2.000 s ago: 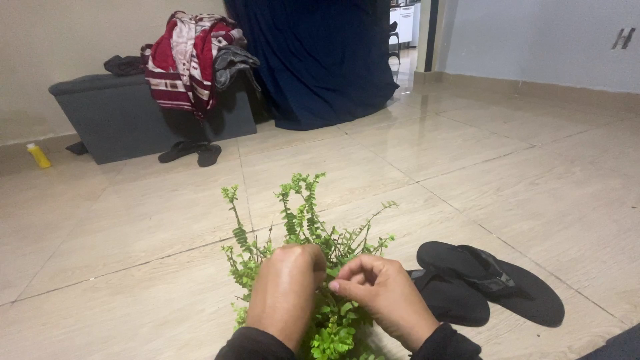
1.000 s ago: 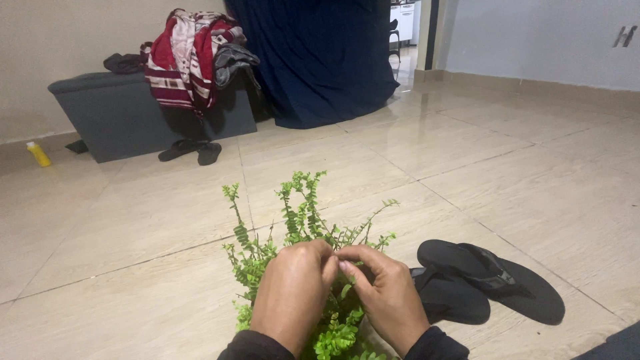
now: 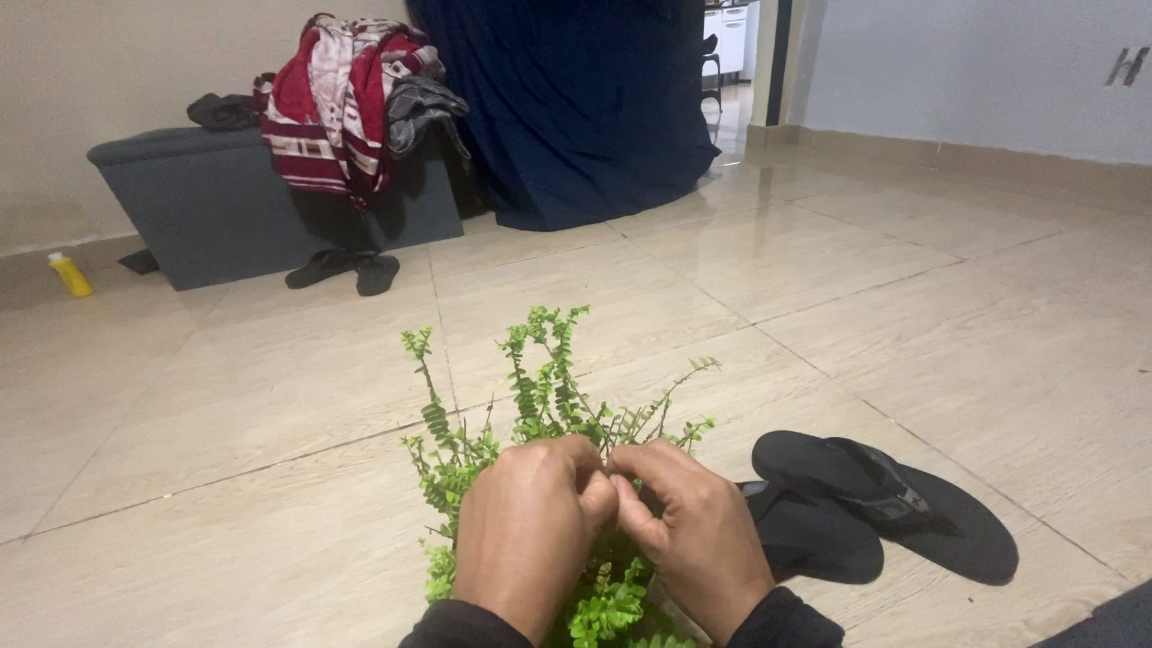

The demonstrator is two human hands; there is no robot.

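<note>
A leafy green fern-like plant (image 3: pixel 540 396) stands low in the middle of the head view, its thin stems rising beyond both hands. My left hand (image 3: pixel 531 522) is over the plant's left side, fingers curled in and thumb against the index finger. Close beside it on the right, my right hand (image 3: pixel 688 522) has its thumb and index finger pinched toward the left fingertips. The fingertips of both hands meet among the stems. Whatever lies between them is too small to make out. The base of the plant is mostly hidden by the hands.
Black flip-flops (image 3: pixel 945 522) lie on the tiled floor to the right. Farther back are a grey bench (image 3: pixel 225 216) with a red and white cloth (image 3: pixel 324 108) on it, another pair of dark sandals (image 3: pixel 376 274), a yellow bottle (image 3: pixel 70 275) and a dark blue drape (image 3: pixel 585 117).
Two seconds ago the hands were slightly apart at the fingertips; now they are together over the stems. The plant and flip-flops have stayed in place.
</note>
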